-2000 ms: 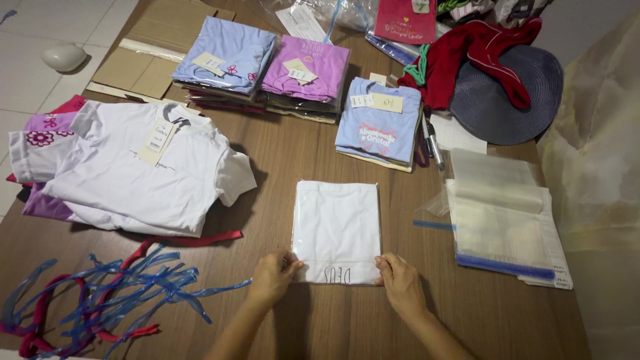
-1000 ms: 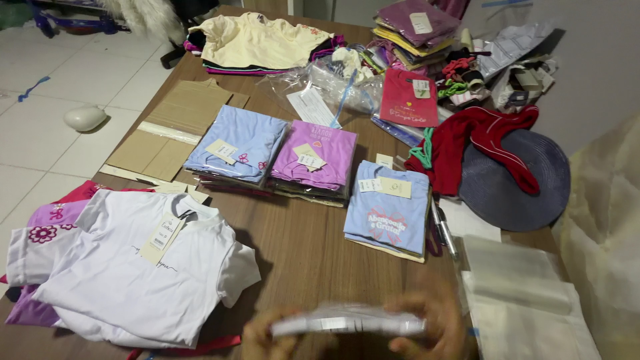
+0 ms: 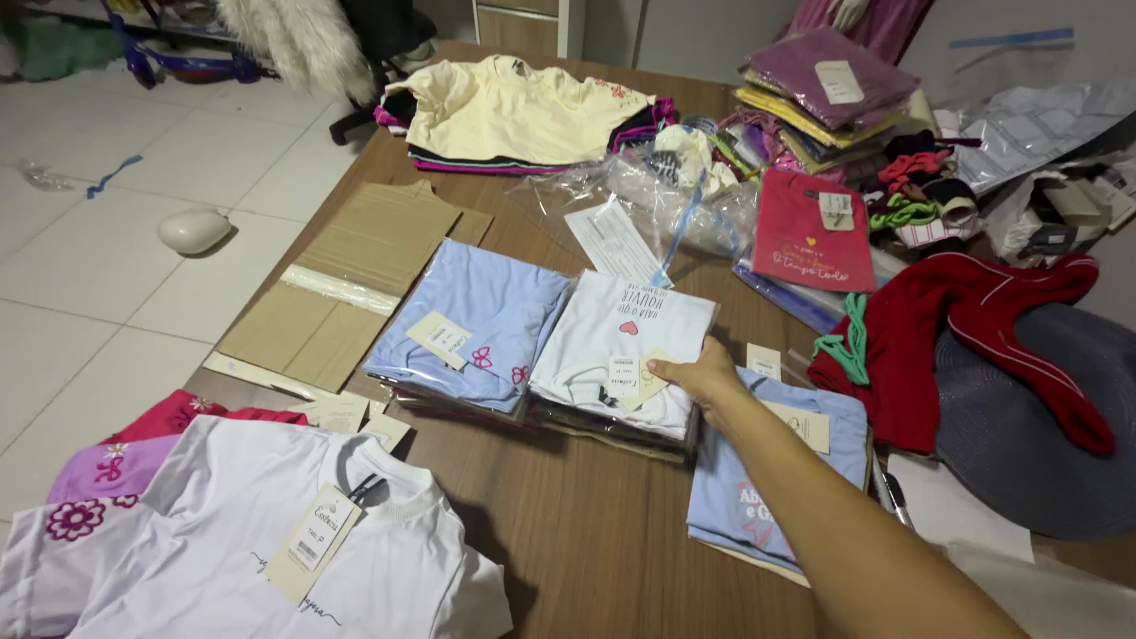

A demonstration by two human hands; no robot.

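Note:
A folded white T-shirt in clear plastic [image 3: 577,351], with a red heart print and paper tags, lies on top of the middle stack. My right hand [image 3: 701,373] rests at its right edge, the thumb on the tag and the fingers at the side; whether it grips the packet is unclear. Left of it, touching, is a stack topped by a bagged light-blue T-shirt [image 3: 470,328]. Under my right forearm sits a folded blue T-shirt with tags [image 3: 843,417]. Loose white T-shirts [image 3: 222,524] with a tag lie at the near left. My left hand is out of view.
Flattened cardboard [image 3: 355,266] lies at the table's left edge. Behind are a pile of cream and dark shirts [image 3: 524,115], crumpled clear plastic [image 3: 612,186] and a red T-shirt [image 3: 812,240]. A red garment [image 3: 905,355] and a dark blue hat [image 3: 1021,444] are at the right.
The white packet, earlier between both hands at the near edge, now lies on the middle stack, covering the purple shirt. My left hand has left the view. The view has shifted.

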